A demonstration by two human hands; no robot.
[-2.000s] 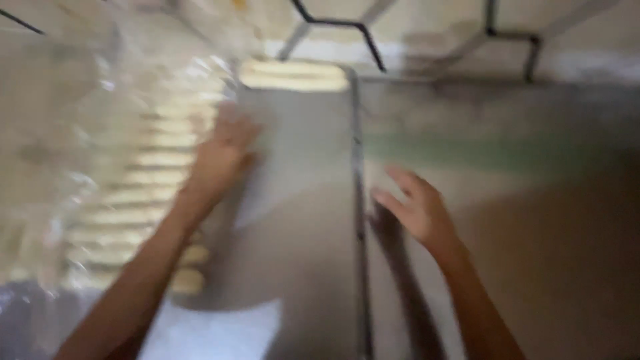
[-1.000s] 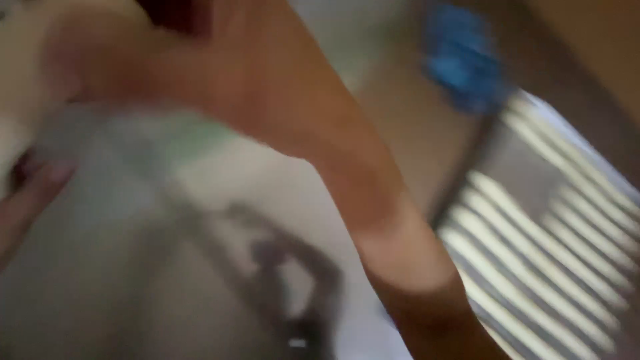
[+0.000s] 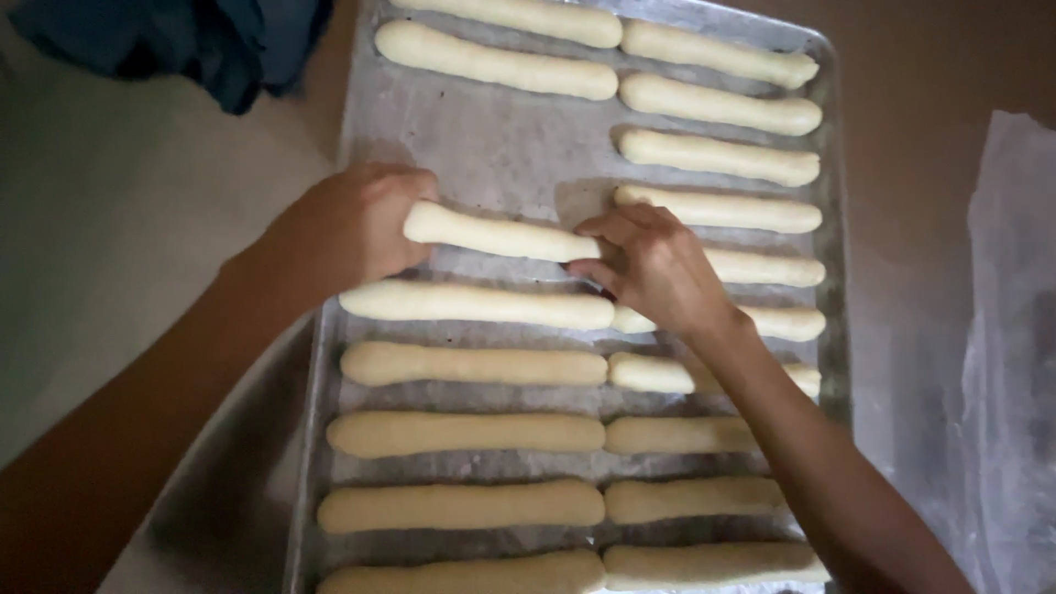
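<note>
A pale dough stick (image 3: 503,233) is held between my two hands over a metal baking tray (image 3: 487,148). My left hand (image 3: 371,219) grips its left end, and the fingertips of my right hand (image 3: 639,256) pinch its right end. Several more dough sticks lie in two columns on the tray, among them one just below the held stick (image 3: 478,304) and one above it near the top (image 3: 495,62). My right wrist and forearm cover parts of the right column. Whether the held stick touches the tray, I cannot tell.
A dark blue cloth or bag (image 3: 190,41) lies at the upper left, beyond the tray's corner. Clear plastic sheeting (image 3: 1011,355) spreads along the right side. The tray's raised rim (image 3: 835,206) runs close to my right hand's side.
The view has swung to the tray of dough sticks, which showed at the right one second ago. Both hands are now over it with a dough stick between them.
</note>
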